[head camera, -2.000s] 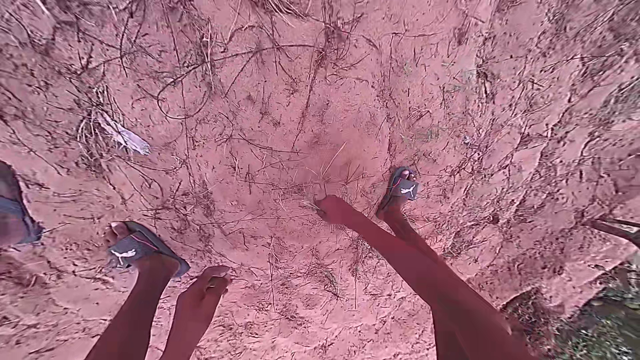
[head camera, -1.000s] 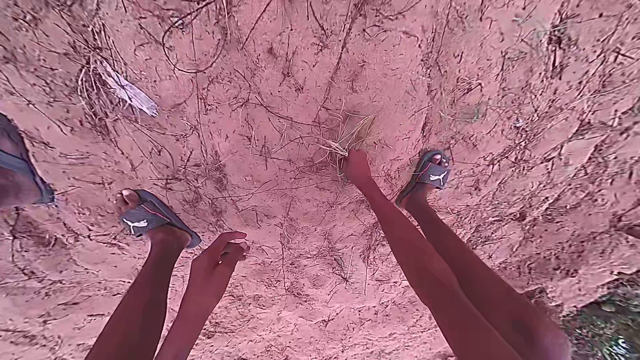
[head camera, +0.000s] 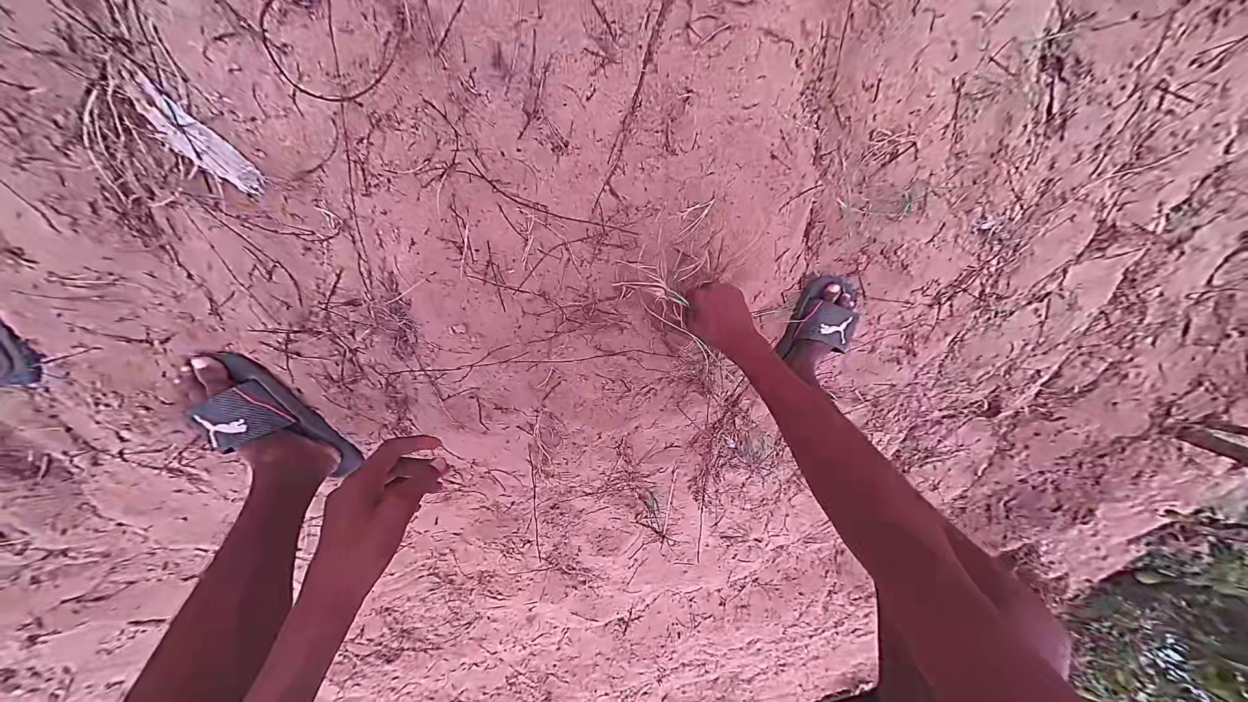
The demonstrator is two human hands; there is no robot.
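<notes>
My right hand [head camera: 720, 314] is closed around a bunch of dry grass [head camera: 673, 283] just above the reddish soil, left of my right foot in its dark Puma slide sandal [head camera: 827, 320]. Thin stalks stick out from the fist to the left and upward. Lower left, my left hand [head camera: 385, 487] is held over the ground with its fingers bent and apart, nothing in them. Beside it is my left foot in the matching slide sandal [head camera: 255, 414].
Dry twigs and roots lie scattered over the soil. A pale piece of wood [head camera: 203, 141] lies upper left near a curved stem [head camera: 336, 97]. Part of another dark sandal [head camera: 18, 359] shows at the left edge, a stick [head camera: 1214, 444] at the right, green plants [head camera: 1165, 604] lower right.
Two seconds ago no bunch of grass was plain at my right hand; from one second ago it shows there. My left hand stays low beside the left foot.
</notes>
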